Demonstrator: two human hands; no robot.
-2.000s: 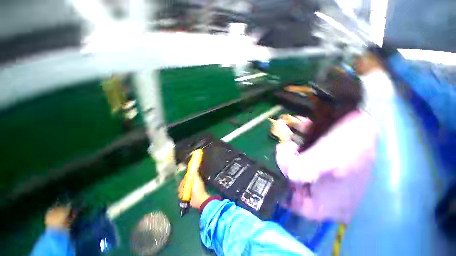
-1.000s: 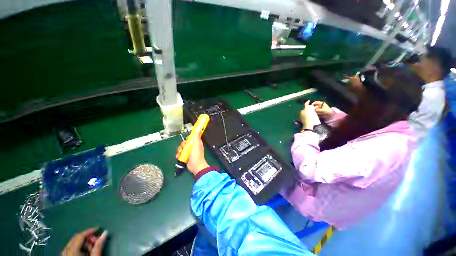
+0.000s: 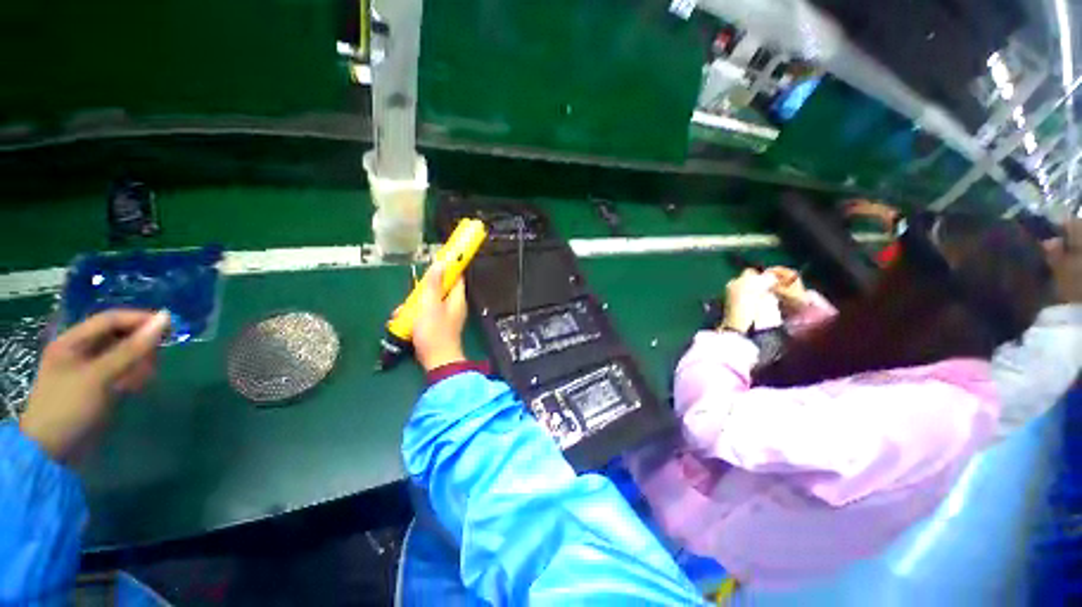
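Observation:
My right hand (image 3: 439, 318) is closed around the yellow electric screwdriver (image 3: 441, 275), its dark tip pointing down left above the green mat. My left hand (image 3: 101, 374) is at the left, fingers bent and thumb near the index finger, over the lower edge of the blue parts bag (image 3: 145, 285). Whether it pinches something small cannot be seen. The round silver screw dish (image 3: 282, 357) lies between my hands. The black phone tray (image 3: 540, 275) lies right of my right hand, with phone units (image 3: 590, 404) in its recesses.
White strips (image 3: 19, 356) lie in a pile at the far left. A white post (image 3: 398, 196) stands behind the screwdriver. Phone units (image 3: 133, 210) lie on the green conveyor beyond the white edge line. A person in a pink smock (image 3: 831, 415) works close at my right, another person beyond.
My left hand has risen from the bench's front edge to the blue bag. My right hand still holds the screwdriver beside the tray. The view has shifted.

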